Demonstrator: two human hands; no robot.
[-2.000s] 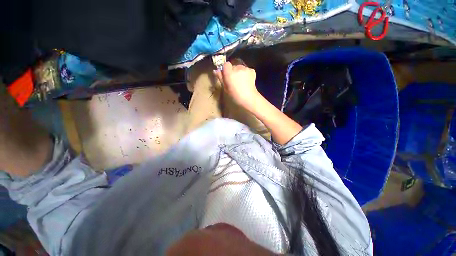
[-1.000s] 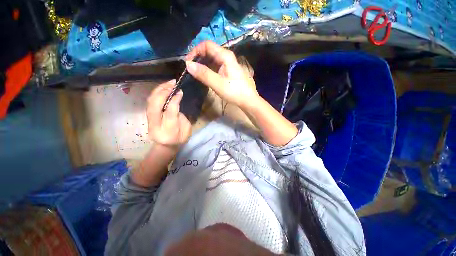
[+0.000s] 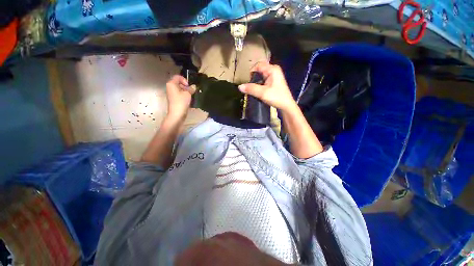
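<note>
A black panel with an olive-green inner face (image 3: 218,98) is stretched between my two hands above my lap. My left hand (image 3: 181,93) pinches its left end, where a thin pale strip shows. My right hand (image 3: 269,87) holds its right end, where black material is folded over beside a short gold zipper line (image 3: 244,103). A small pale upright jig (image 3: 238,36) stands at the table edge above my knees, with nothing on it. Whether a slider is on the zipper cannot be told.
The blue bin (image 3: 387,114) with black panels (image 3: 332,101) stands right of my knees. Red-handled scissors (image 3: 413,23) and crinkled clear plastic (image 3: 307,11) lie on the blue-covered table (image 3: 130,18). A pale speckled board (image 3: 117,98) is at left, a blue container (image 3: 83,176) lower left.
The panel was folded narrow and tilted between my hands; now it is spread wide, green face showing. My right hand has moved right and down, my left slightly up. The jig is now uncovered.
</note>
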